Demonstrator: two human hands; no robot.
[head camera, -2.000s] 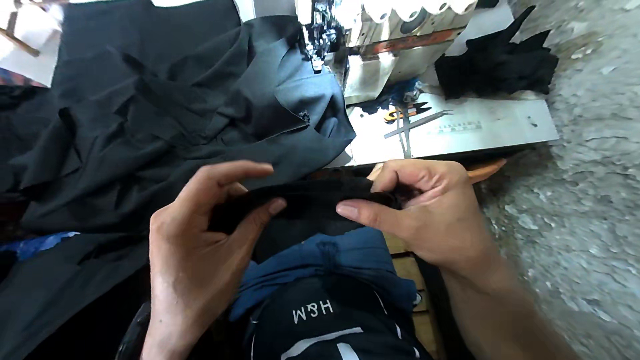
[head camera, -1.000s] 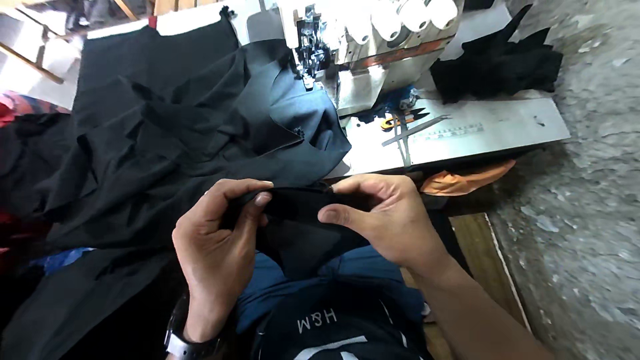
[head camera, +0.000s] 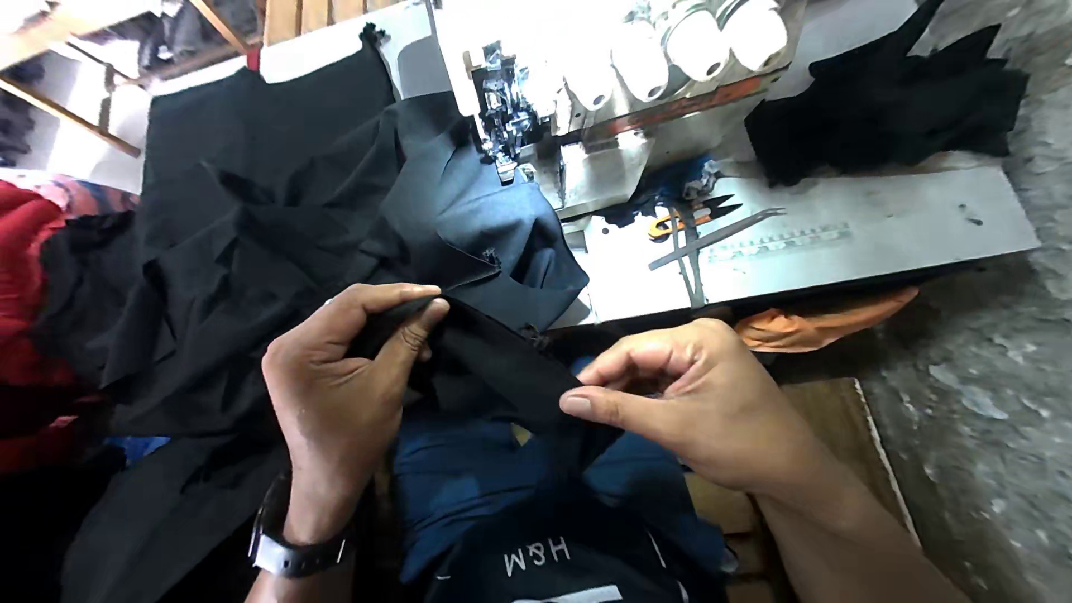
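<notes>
A black piece of fabric is stretched between my two hands above my lap. My left hand pinches its upper edge between thumb and forefinger. Lower and to the right, my right hand pinches the same fabric near its edge, the thumb on top. Beyond my hands, a large dark cloth lies in folds over the table and runs under the needle area of a sewing machine. Small thread tufts show at the cloth's near corner.
Thread snips with an orange handle and metal tweezers lie on the machine table. Black cloth pieces are heaped at the back right. Orange cloth hangs below the table edge. A rough wall stands at the right.
My hands have moved apart; the right hand now grips lower along the fabric, which hangs taut and slanted between them. The view has shifted slightly.
</notes>
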